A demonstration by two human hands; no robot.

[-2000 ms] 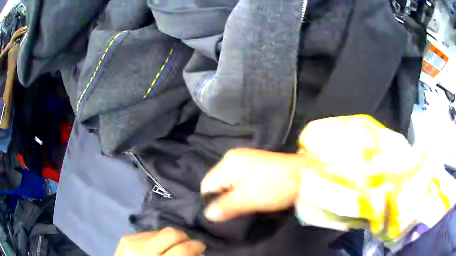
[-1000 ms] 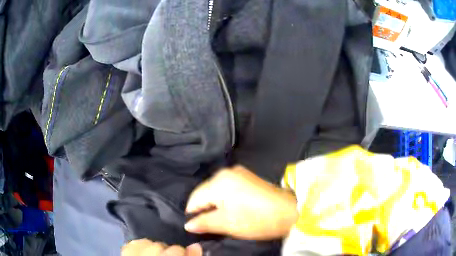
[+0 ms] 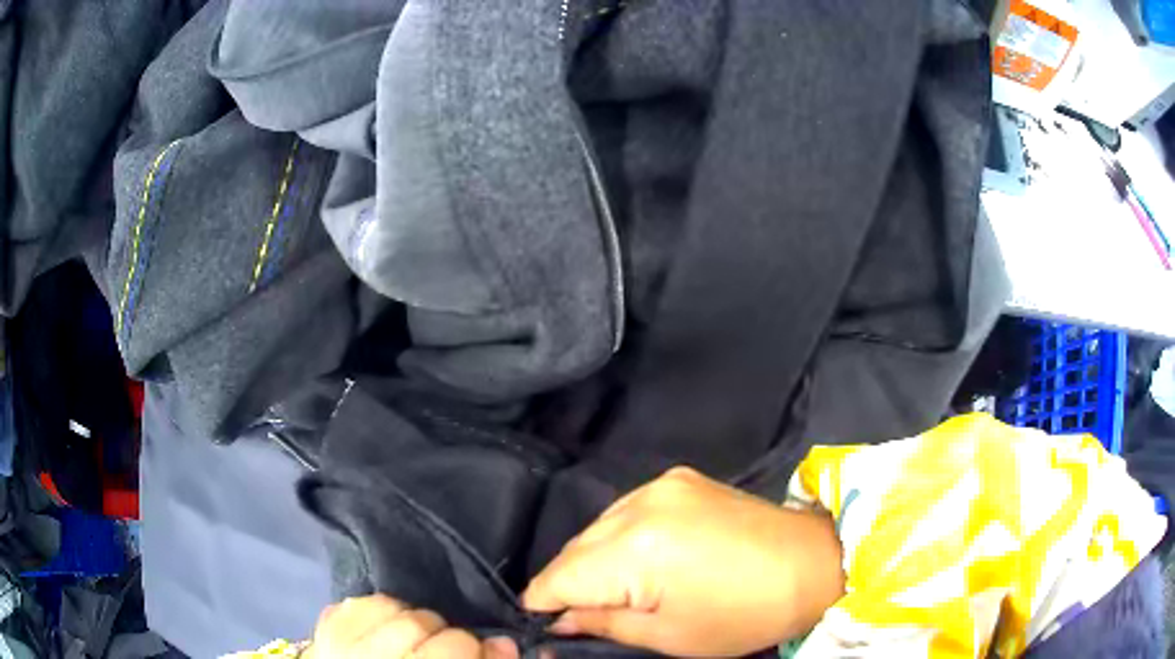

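Observation:
A dark charcoal garment (image 3: 799, 193) is heaped over most of the view, with a long dark band, a zip line and yellow-green topstitching at its left. My right hand (image 3: 683, 566), bare with a yellow and white sleeve, pinches the dark fabric at the bottom centre. My left hand (image 3: 393, 628) is cut off by the bottom edge; its curled fingers hold the same fabric just left of the right fingertips. The fabric under the fingers is partly hidden.
At right are the white machine table (image 3: 1076, 258), thread snips (image 3: 1140, 219), the looper cover with its orange label (image 3: 1035, 45) and a blue crate (image 3: 1069, 380). A grey surface (image 3: 219, 528) shows at lower left, with dark, red and blue cloth beyond.
The garment and table edge first shifted left in view, then slightly back right. My right hand has moved down and right, its fingertips now close to my left hand. Both hands keep holding fabric.

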